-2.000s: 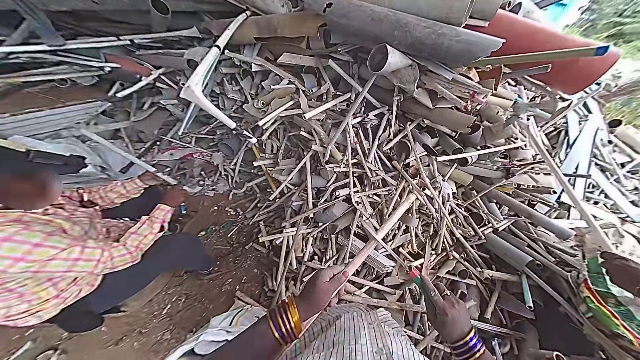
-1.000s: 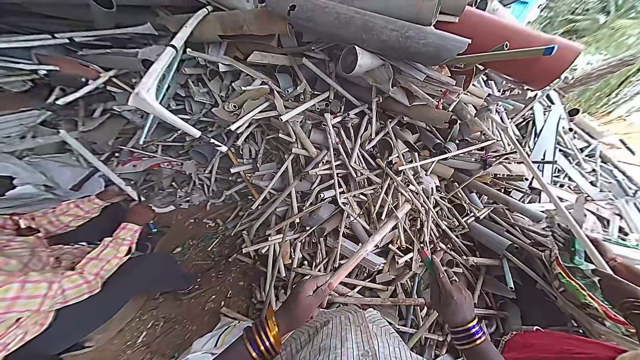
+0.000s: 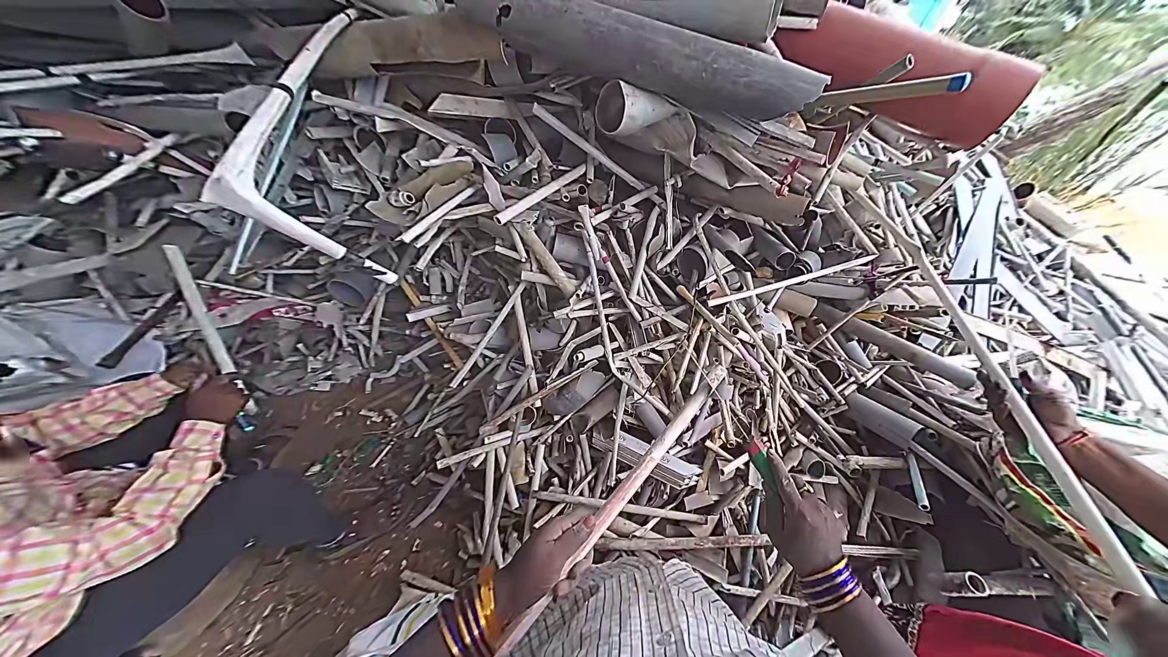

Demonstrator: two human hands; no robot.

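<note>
My left hand [image 3: 547,552], with bangles at the wrist, grips a pale, dusty pipe or stick [image 3: 652,456] that slants up and right over the scrap. To its right, my right hand [image 3: 808,525] holds a green tool handle with a red tip [image 3: 759,461]; the rest of the tool is hidden. The two hands are apart. Beneath and beyond them lies a heap of cut plastic pipe pieces [image 3: 593,319]. A striped cloth [image 3: 630,611] covers my lap.
A co-worker in a checked shirt [image 3: 119,511] sits at left, holding a pale strip [image 3: 196,306]. Another person's hands [image 3: 1049,411] are at right by a long pole [image 3: 995,365]. Large grey [image 3: 657,59] and red-brown pipes [image 3: 922,68] lie behind.
The co-worker at left has raised a pale strip. At right, another person's arms and a long pole have come further into view. My hands keep hold of the same things.
</note>
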